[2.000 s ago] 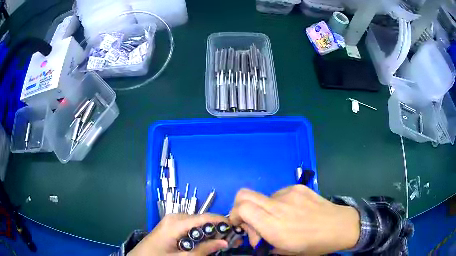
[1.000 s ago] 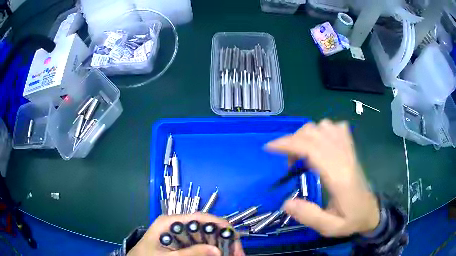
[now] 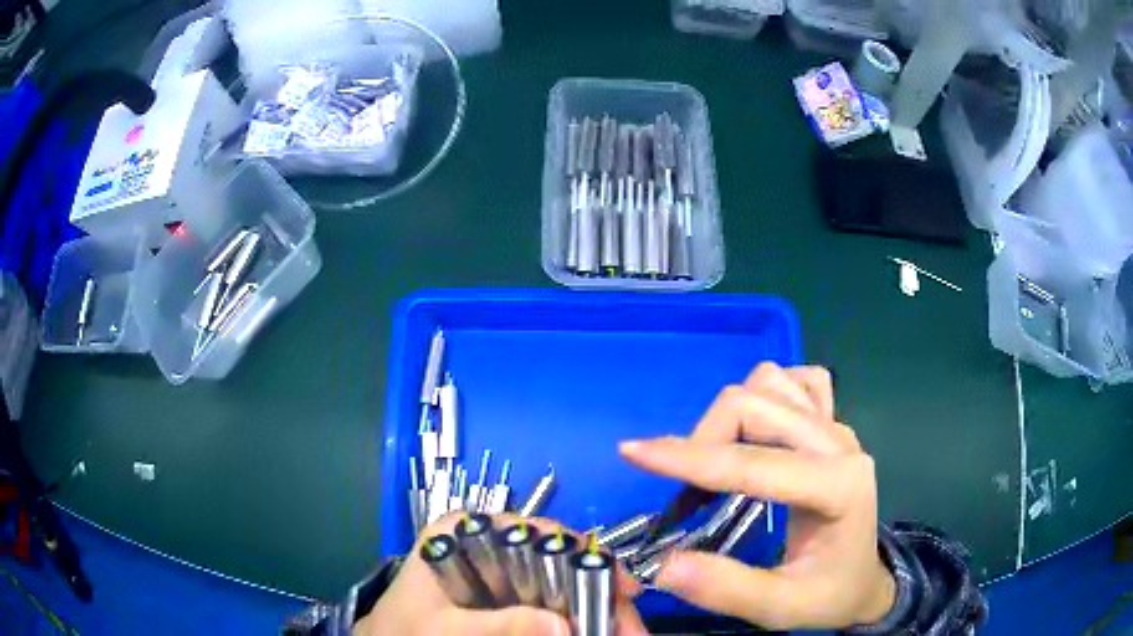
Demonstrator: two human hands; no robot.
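Observation:
My left hand [image 3: 497, 611] holds several silver metal cylinders [image 3: 524, 559] in a fan above the near edge of the blue tray [image 3: 609, 316]. Their round ends point up, with dark rings and pale centres, and some show yellow. My right hand [image 3: 783, 497] is over the tray's right part, index finger stretched out and thumb apart. A slim dark marker pen [image 3: 678, 507] lies in its curled grip, partly hidden by the fingers. Loose silver cylinders [image 3: 447, 420] lie along the tray's left side. More lie at the near right, partly under my right hand.
A clear packing box [image 3: 634, 276] with rows of cylinders stands beyond the tray. At left are a clear parts bin [image 3: 298, 239], a small bin [image 3: 109, 336], a white carton [image 3: 155, 155] and a bin of white packets [image 3: 329, 122]. A black pouch [image 3: 892, 199] and a right-hand bin [image 3: 1050, 329] stand right.
My right hand has left the cylinders in my left hand, swung out over the tray's right side, and come lower. The fan now tilts so more of the cylinders' sides show. The view has shifted slightly.

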